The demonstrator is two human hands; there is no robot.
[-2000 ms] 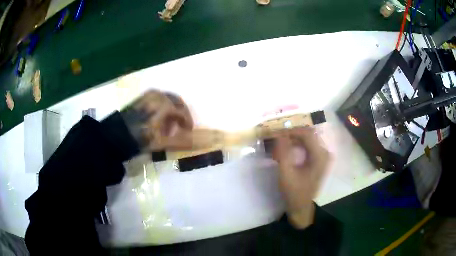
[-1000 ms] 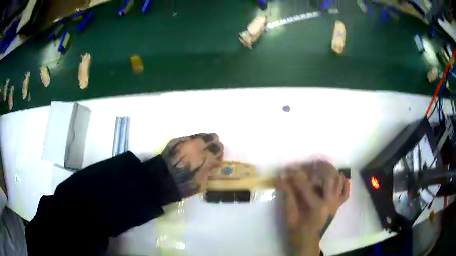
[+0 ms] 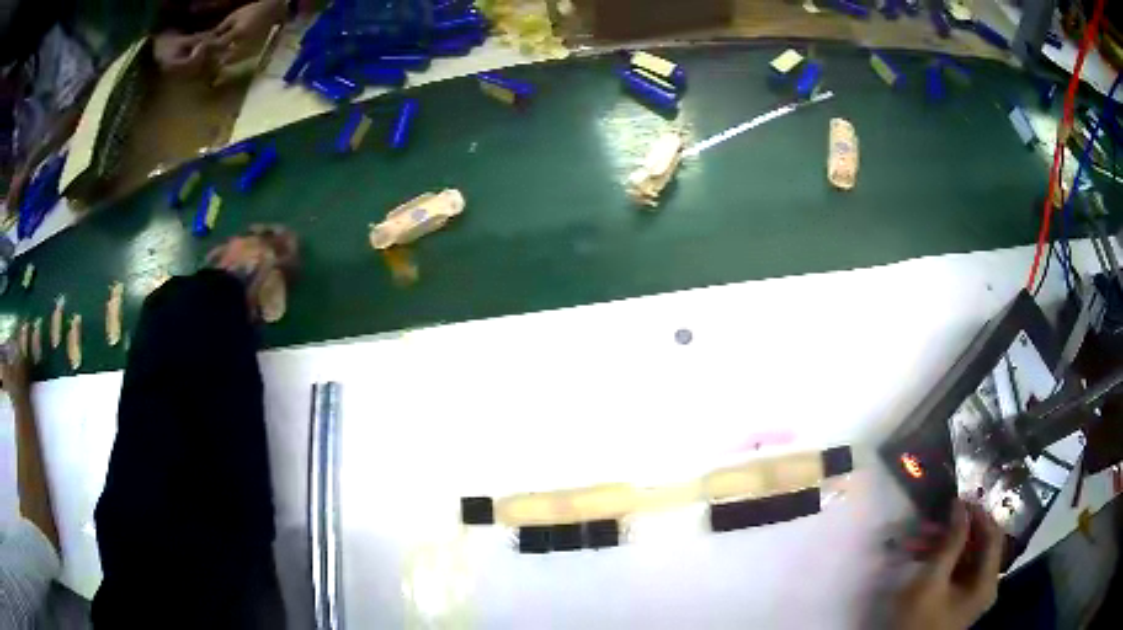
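My left hand (image 3: 256,265) is blurred over the green belt; whether it holds anything cannot be told. My right hand (image 3: 954,572) is at the dispenser's metal plate (image 3: 1004,425), thumb and finger near its lower edge; anything between them is too small to tell. A yellowish-tan strip (image 3: 669,496) runs between the two work spots, edged by black blocks (image 3: 766,508). The spots look flat and pale, with no disc visible. A tan housing (image 3: 419,218) with a grey disc at its middle lies on the belt, right of my left hand.
More tan housings (image 3: 842,155) and blue parts (image 3: 650,84) lie on the belt (image 3: 530,234). A stray grey disc (image 3: 684,336) is on the white top. Metal rails (image 3: 325,492) stand right of my left sleeve. Another person's hands (image 3: 203,52) are beyond the belt, and an arm (image 3: 27,455) is at the left edge.
My left hand has moved from the left work spot out over the belt. My right hand has moved right to the dispenser. The disc-bearing housing no longer shows at the left spot. The view has shifted.
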